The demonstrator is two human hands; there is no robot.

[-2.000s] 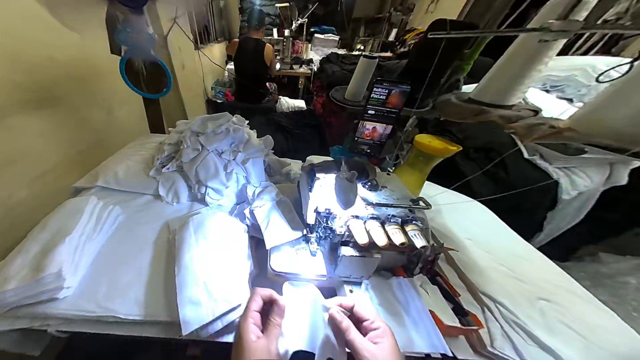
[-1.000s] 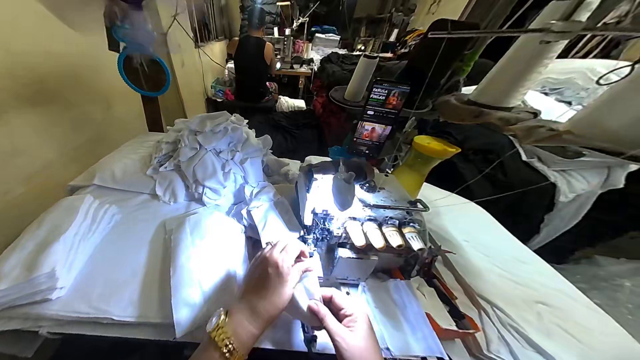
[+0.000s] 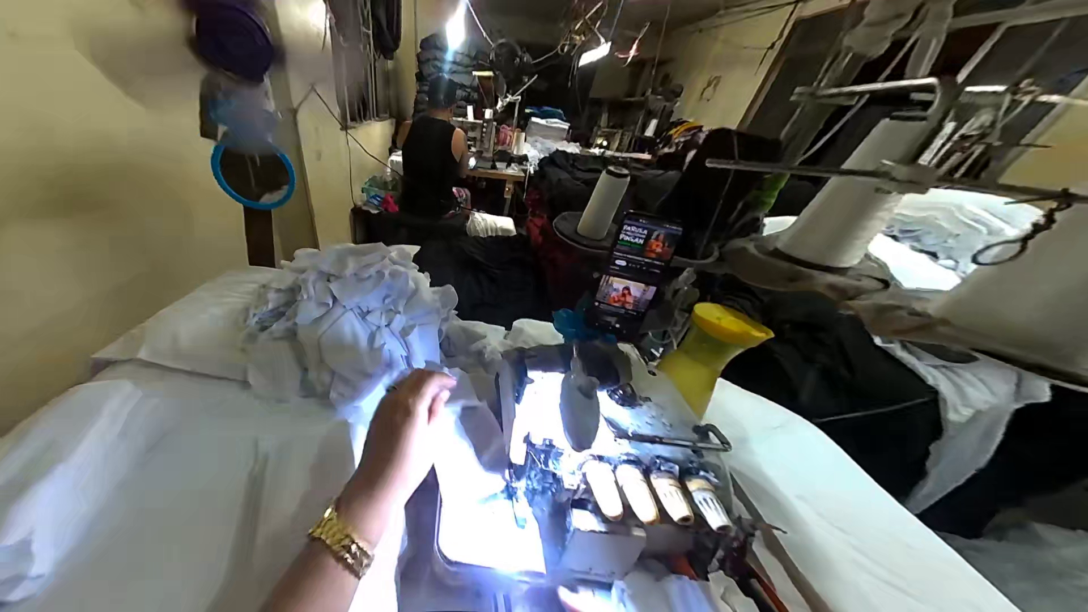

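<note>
My left hand point(image 3: 415, 416), with a gold-coloured watch or bracelet at its wrist, reaches over the left side of a brightly lit sewing machine point(image 3: 578, 425). Its fingers are closed on a piece of white fabric point(image 3: 459, 393), beside a heap of white cloth pieces point(image 3: 365, 314). Of my right hand point(image 3: 578, 600) only blurred fingertips show at the bottom edge, below the machine; what they hold cannot be made out. Several pale tension dials stand on the machine's front.
White fabric point(image 3: 170, 476) is stacked on the left. A yellow plastic container point(image 3: 710, 353) and a phone point(image 3: 631, 272) stand behind the machine. Large thread cones point(image 3: 858, 195) are at the right. A person point(image 3: 431, 157) is at the back, facing away.
My two hands were together in front of the machine with white fabric. The left has moved forward and left to the cloth heap; the right has dropped mostly out of view.
</note>
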